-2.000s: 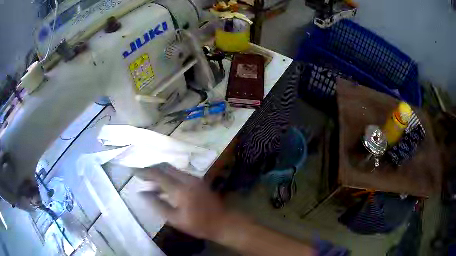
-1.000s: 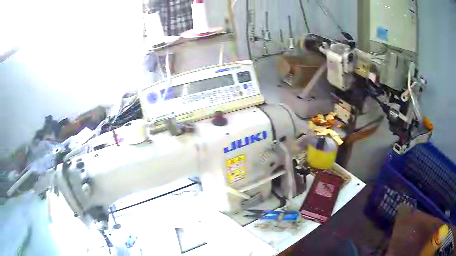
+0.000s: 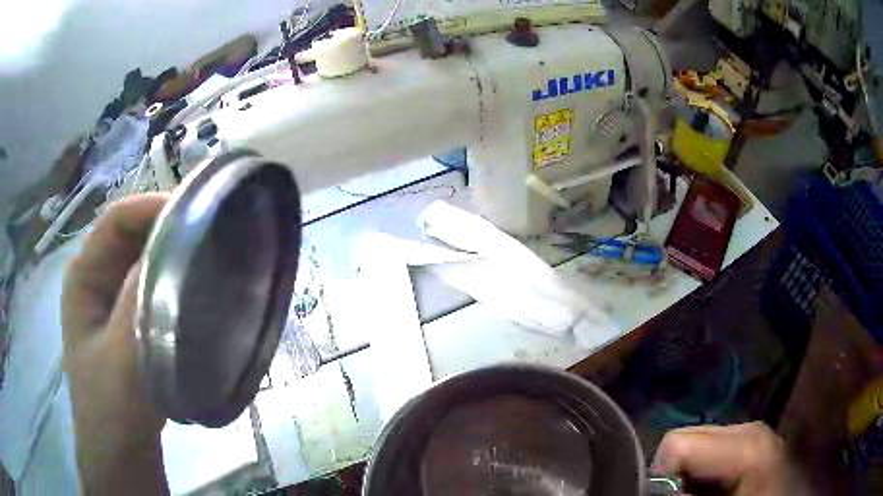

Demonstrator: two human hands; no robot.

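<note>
My left hand (image 3: 111, 320) holds a round shiny metal lid (image 3: 218, 286) upright on its edge at the left, its hollow side facing right. My right hand (image 3: 726, 460), cut off by the lower edge, holds a metal cup (image 3: 503, 441) by its handle at the bottom centre. The cup is uncovered, and its inside shows. The cup's lower part is out of the picture. A white strip (image 3: 392, 320) and a folded white cloth piece (image 3: 513, 271) lie on the sewing table behind the cup.
The JUKI sewing machine (image 3: 387, 111) stands behind the cloth. Blue-handled snips (image 3: 624, 252), a dark red flat rectangle (image 3: 703, 228) and a yellow container (image 3: 702, 145) are at the table's right. A blue basket (image 3: 837, 242) stands beyond the table's right edge.
The view has tilted down from the control panel. Both hands have come into view, with the metal lid in the left and the cup in the right.
</note>
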